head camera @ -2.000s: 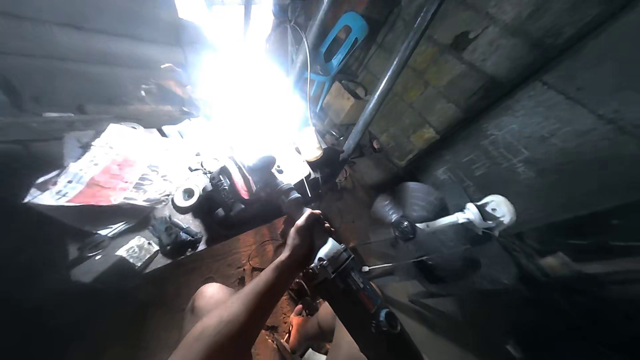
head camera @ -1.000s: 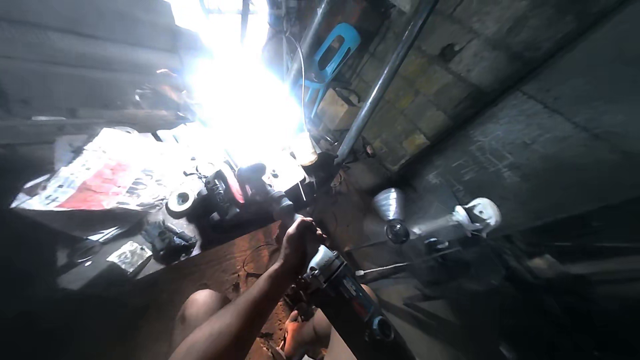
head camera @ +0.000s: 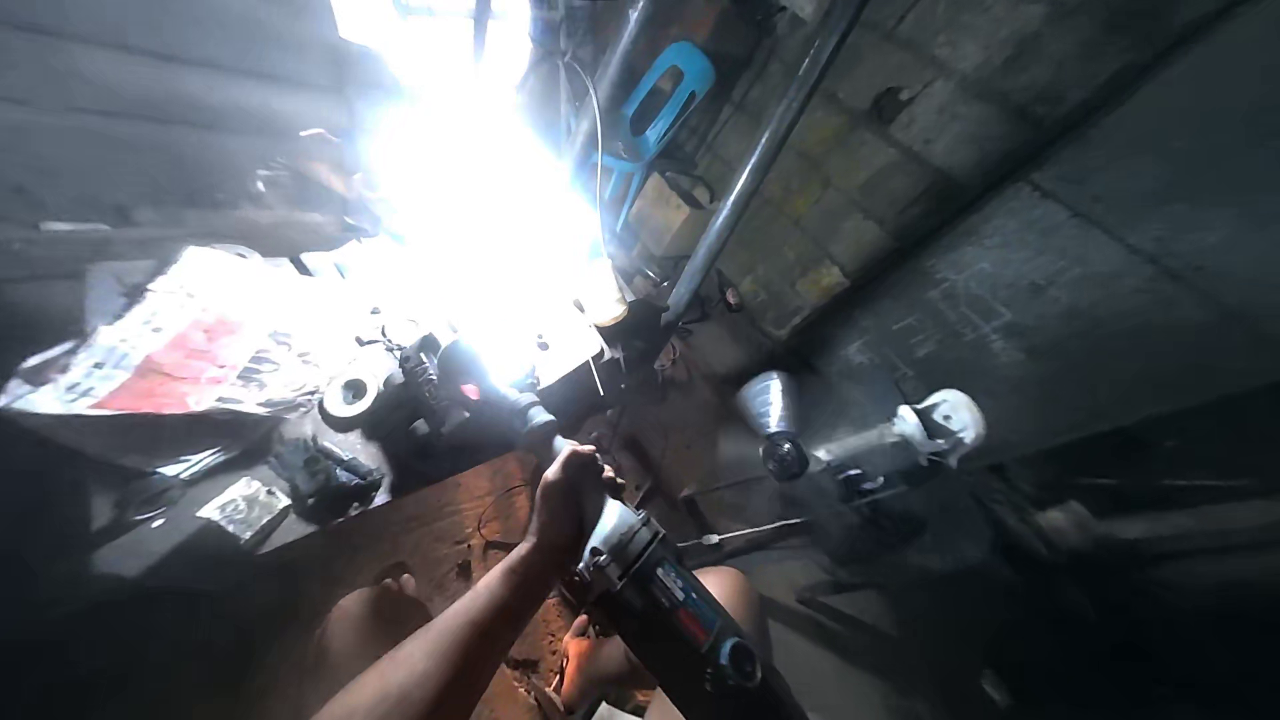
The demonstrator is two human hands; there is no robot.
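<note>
My left hand point(head camera: 575, 490) is closed around the side handle at the head of an angle grinder point(head camera: 690, 610), its forearm reaching in from the lower left. The grinder slants down to the right, its dark body over my legs and its pale metal gear head beside my fist. The grinder's disc cannot be made out. No part of my right hand shows; the grinder's rear runs out of the frame at the bottom. Past my left hand, a dark rounded tool part point(head camera: 530, 410) lies at the edge of strong glare.
Left are a printed sheet point(head camera: 190, 370), a white ring-shaped roll point(head camera: 350, 395) and a small clear packet point(head camera: 245, 508). A blue plastic stool point(head camera: 665, 100) and a metal pipe point(head camera: 765, 160) are beyond. Right are a blurred grey cone-shaped thing point(head camera: 768, 400) and a white fitting point(head camera: 945, 425).
My left hand stays closed on the grinder's side handle. The grey thing at the right showed as a broad blur two seconds ago and now has a narrower cone shape.
</note>
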